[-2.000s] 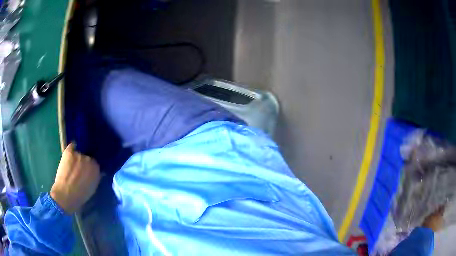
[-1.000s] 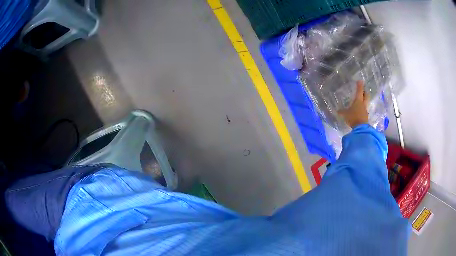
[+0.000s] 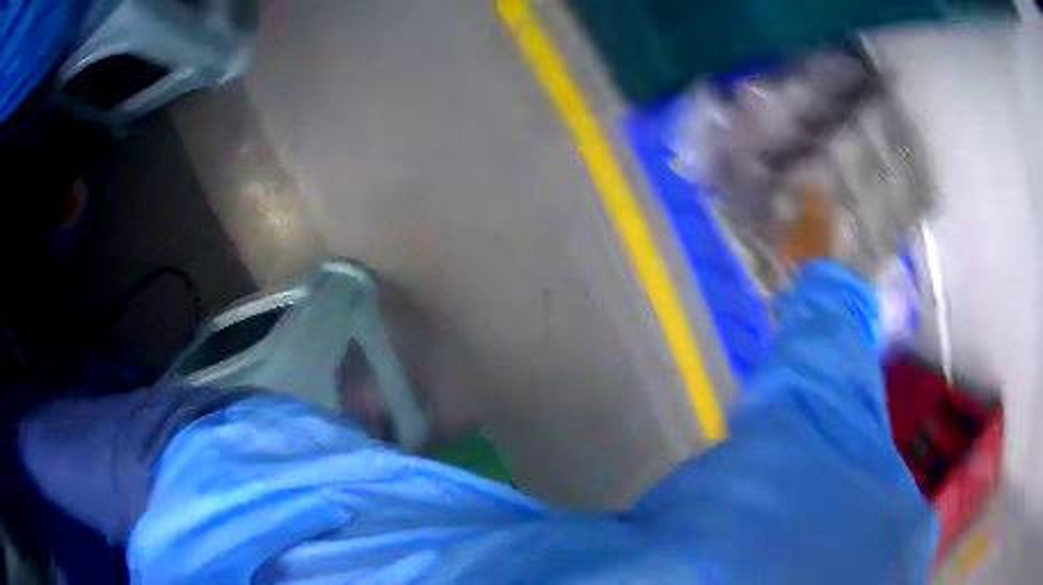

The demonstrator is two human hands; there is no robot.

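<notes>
My right hand [image 3: 810, 229] is at the upper right of the view, blurred, at the end of an outstretched blue sleeve. It is on or over a heap of clear, shiny plastic [image 3: 852, 149] that looks like a divided tray or film. The plastic lies on a blue crate [image 3: 700, 246]. Blur hides whether my fingers grip it. My left hand is out of the picture.
A red bin [image 3: 966, 457] with dark contents stands below the blue crate. A dark green crate [image 3: 755, 29] is at the top. Pale stools [image 3: 303, 354] stand at the left. A yellow line [image 3: 618, 206] crosses the grey floor.
The view has swung right from the green bench, and my left hand has left the picture. Over the last second the plastic and my right hand stay nearly in place but become more blurred.
</notes>
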